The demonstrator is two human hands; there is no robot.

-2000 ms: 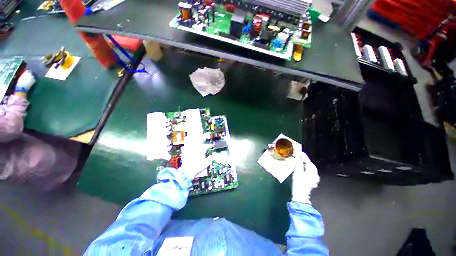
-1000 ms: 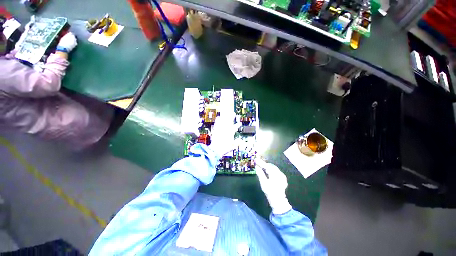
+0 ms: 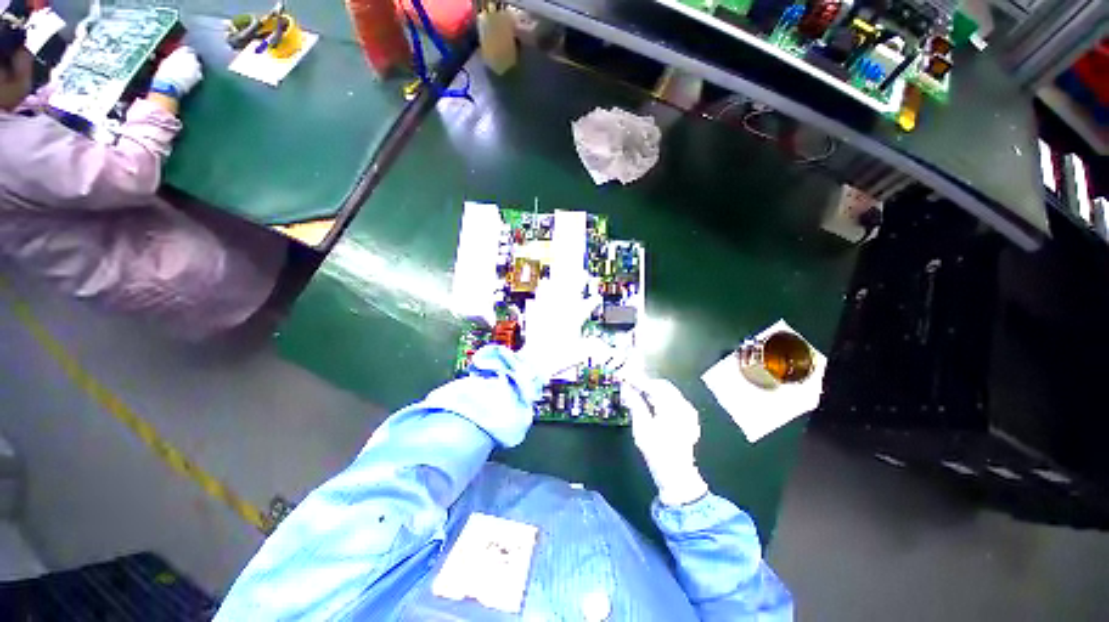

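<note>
The green power supply board (image 3: 592,401) lies on the green mat in front of me, with long pale heatsinks (image 3: 479,261) and a yellow transformer. My left hand (image 3: 557,344), in a white glove, is over the board's lower middle; its fingers blend with the white heatsink and its grip is unclear. My right hand (image 3: 665,423), gloved white, is at the board's lower right edge, fingers pinched on a thin, barely visible tool. The metal cup (image 3: 760,362) with amber liquid stands on white paper (image 3: 754,419) to the right.
A crumpled white wipe (image 3: 617,143) lies behind the board. A raised shelf (image 3: 839,122) with another board crosses the back right. Black totes (image 3: 924,316) stand right of the bench. A person in pink (image 3: 91,182) handles a board at the left bench, near another cup.
My right hand has moved left from the cup to the board's edge. The camera view has shifted, so the bench sits differently in the picture. My left hand has stayed over the board.
</note>
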